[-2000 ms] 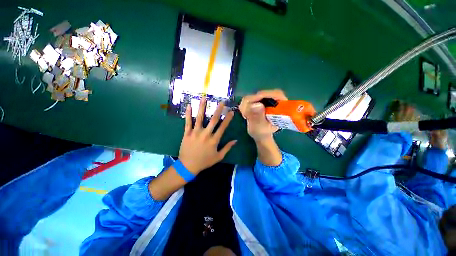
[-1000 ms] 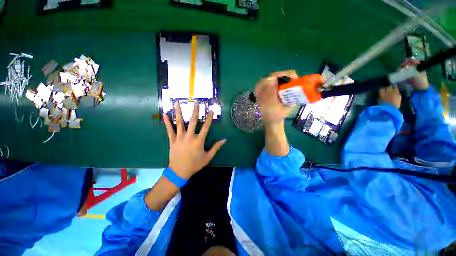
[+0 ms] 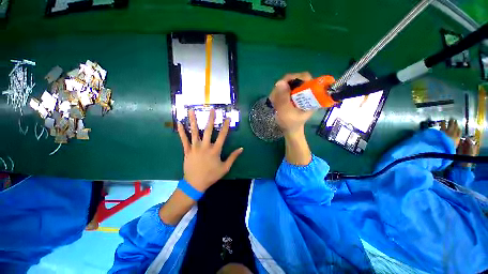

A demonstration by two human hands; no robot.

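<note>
The tablet unit (image 3: 190, 69) lies in front of me, white inside with an orange-yellow strip (image 3: 208, 69) down it. My left hand (image 3: 204, 155), with a blue wrist strap (image 3: 190, 190), lies palm down with fingers spread, fingertips on the circuit-board end. My right hand (image 3: 289, 104) grips the orange electric screwdriver (image 3: 313, 93) at the left edge of its body, right of the unit. The driver's tip points left over the screw dish (image 3: 263, 120), a round dish of grey glitter partly hidden by my hand.
A pile of small modules (image 3: 72, 101) and a heap of thin white pieces (image 3: 20, 85) lie at left. Another tablet unit (image 3: 356, 115) lies tilted at right. More units (image 3: 243, 5) line the far side. A ribbed tube (image 3: 382, 40) and black cord (image 3: 406, 158) run right. Another worker's hand (image 3: 452, 131) shows.
My right hand has moved the screwdriver from the unit's board end to over the screw dish. My left hand stays on the unit. The neighbouring worker's hands have moved lower.
</note>
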